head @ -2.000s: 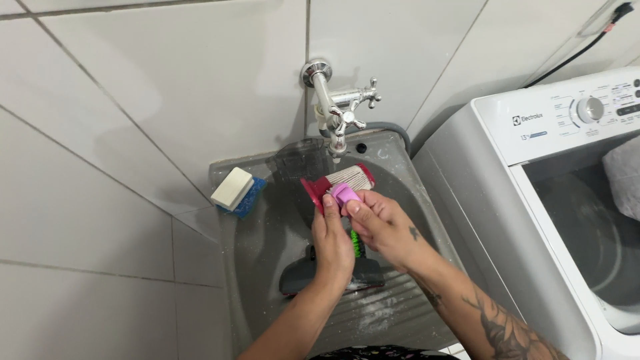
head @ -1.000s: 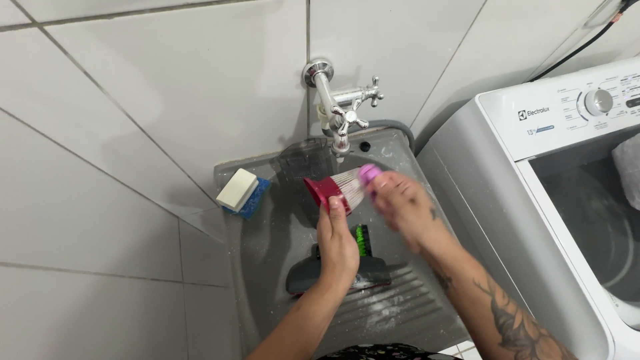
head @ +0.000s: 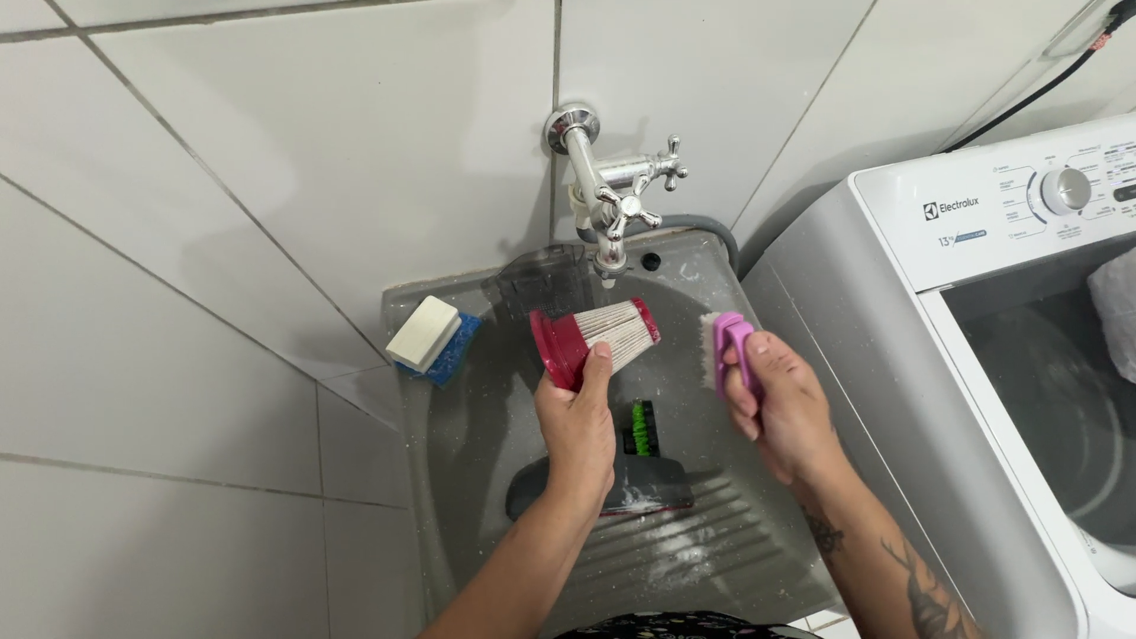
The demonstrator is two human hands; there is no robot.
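Observation:
My left hand (head: 581, 426) grips a pleated vacuum cleaner filter (head: 617, 333) with red end pieces, below the tap's spout. To its right, my right hand (head: 785, 399) holds a small pink scrub brush (head: 735, 353) by its handle, bristles facing the filter but apart from it. Under my hands, in the grey laundry sink (head: 479, 568), lie a dark vacuum floor head (head: 652, 484) and a small brush piece with green bristles (head: 641, 428). Behind the filter a clear smoky plastic container (head: 546, 280) rests at the sink's back.
A chrome tap (head: 612, 213) with two cross handles juts from the tiled wall. On the sink's left rim a white soap bar (head: 424, 333) sits on a blue sponge (head: 457, 351). An Electrolux washing machine (head: 852, 302) stands close on the right.
The pink brush was against the filter's pleats; my right hand has drawn it away to the right. My left hand still holds the filter, now turned more sideways than two seconds ago.

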